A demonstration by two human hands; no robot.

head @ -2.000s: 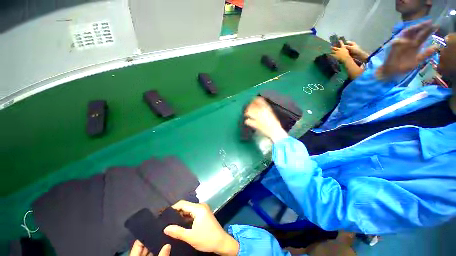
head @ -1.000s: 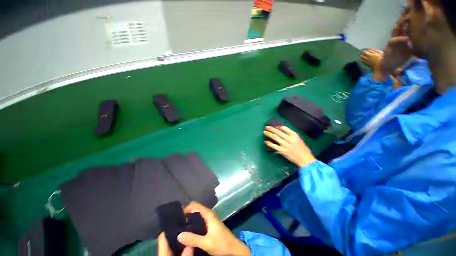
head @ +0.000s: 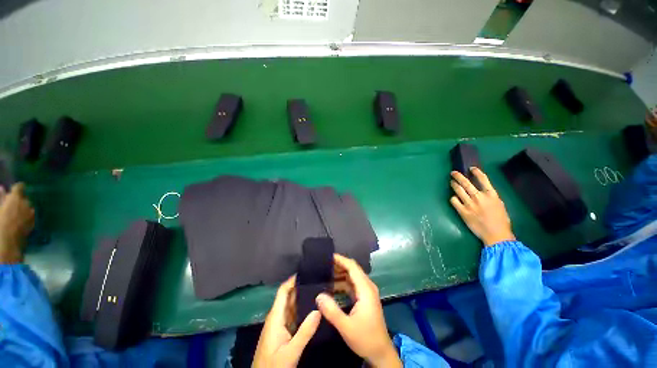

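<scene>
My left hand and my right hand hold a black card insert between them at the bottom middle, upright, with its end flap standing above the fingers. Both thumbs press on its near face. The lower part of the insert is hidden by my hands or blends into dark cloth. Fanned flat black card blanks lie on the green table just beyond my hands. A thick stack of black blanks with a white band across part of it stands to the left.
Several folded inserts lie spaced along the darker green strip. A worker's hand at right touches a black piece beside another black stack. Another worker's hand is at the left edge. A pale loop lies near the blanks.
The view has swung left, bringing the banded stack and the left worker into clearer sight. The insert in my hands is now more upright, and both my hands show more fully around it.
</scene>
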